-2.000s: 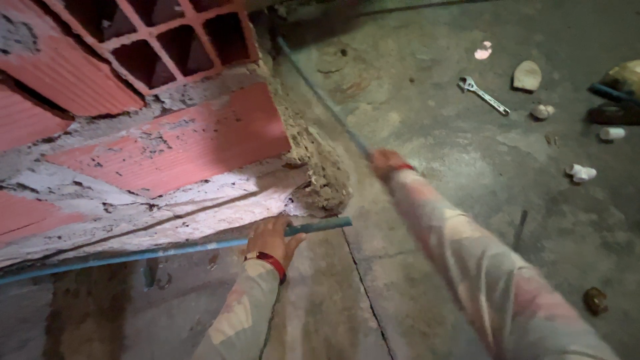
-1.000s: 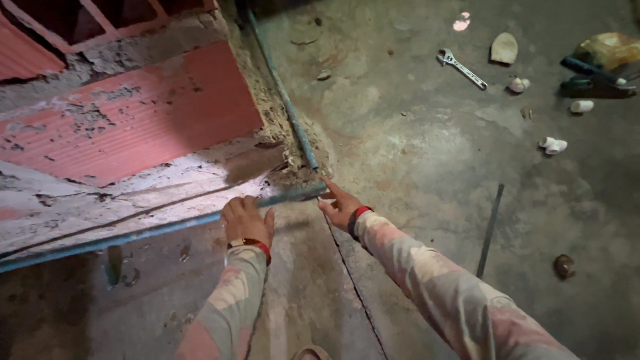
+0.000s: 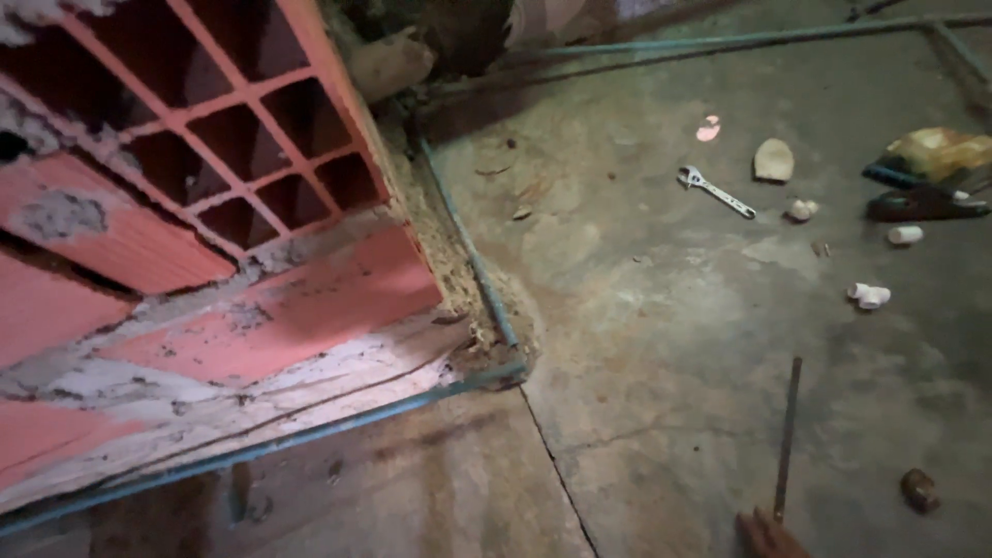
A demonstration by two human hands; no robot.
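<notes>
My right hand point(image 3: 767, 535) shows only in part at the bottom edge, its fingers beside the lower end of a thin dark rod point(image 3: 788, 442) on the concrete floor; whether it grips the rod I cannot tell. My left hand is out of view. A long blue-green pipe point(image 3: 310, 434) lies along the foot of the brick wall, its end at the corner. A second pipe point(image 3: 469, 240) runs along the wall's other side, its near end close to the first one's end. An adjustable wrench point(image 3: 717, 192) and a white tee fitting point(image 3: 869, 295) lie to the right.
The hollow red brick wall point(image 3: 349, 294) with rough mortar fills the left. A beige flat piece point(image 3: 773, 160), a white fitting point(image 3: 801, 208), a white coupling point(image 3: 905, 235), a dark tool point(image 3: 922, 203) and a brown lump point(image 3: 920, 490) lie right. Another pipe point(image 3: 659, 45) crosses the back.
My left hand has left the pipe by the wall and is out of view. My right hand has moved away from the corner to the thin rod; both pipes remain at the corner.
</notes>
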